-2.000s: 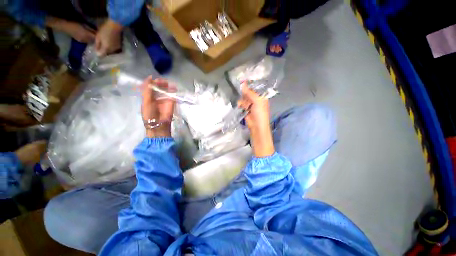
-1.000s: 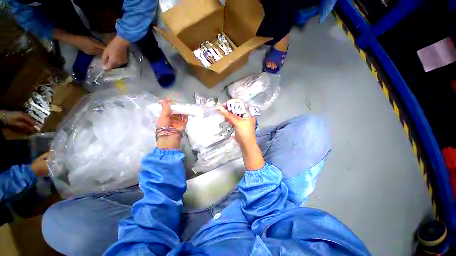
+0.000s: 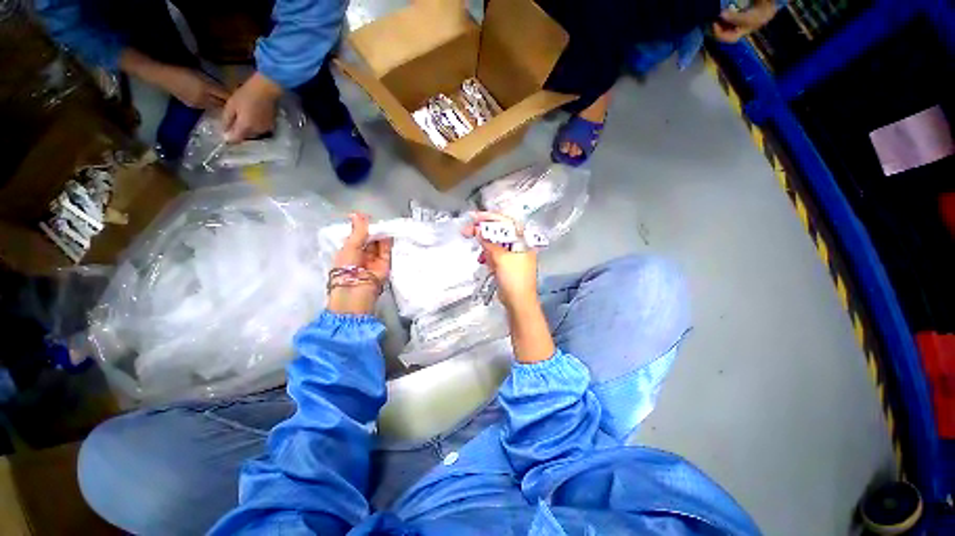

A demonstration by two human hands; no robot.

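Note:
My left hand [image 3: 361, 260] grips a limp clear poly bag [image 3: 393, 228] stretched between my two hands. My right hand [image 3: 507, 257] holds several white strip parts [image 3: 501, 232], fanned, with dark spots on their squarish ends. The far ends of these parts are hidden by the bag and fingers. An inner pack of white parts [image 3: 438, 277] lies below my hands between my legs, on a pale white pad [image 3: 445, 398]. Another clear bag with white parts [image 3: 524, 197] lies on the floor just beyond my right hand.
A large clear liner [image 3: 225, 288] heaps at left. An open carton [image 3: 414, 52] with white parts stands ahead; a second carton [image 3: 147, 199] is far left. Co-workers' hands [image 3: 249, 108] work on a bag ahead left. Blue racking [image 3: 838, 188] and a round item [image 3: 890, 509] are right.
Since two seconds ago my hands have come closer together, and fanned parts now show in my right hand. In the last second they barely moved. A hand has appeared at top right.

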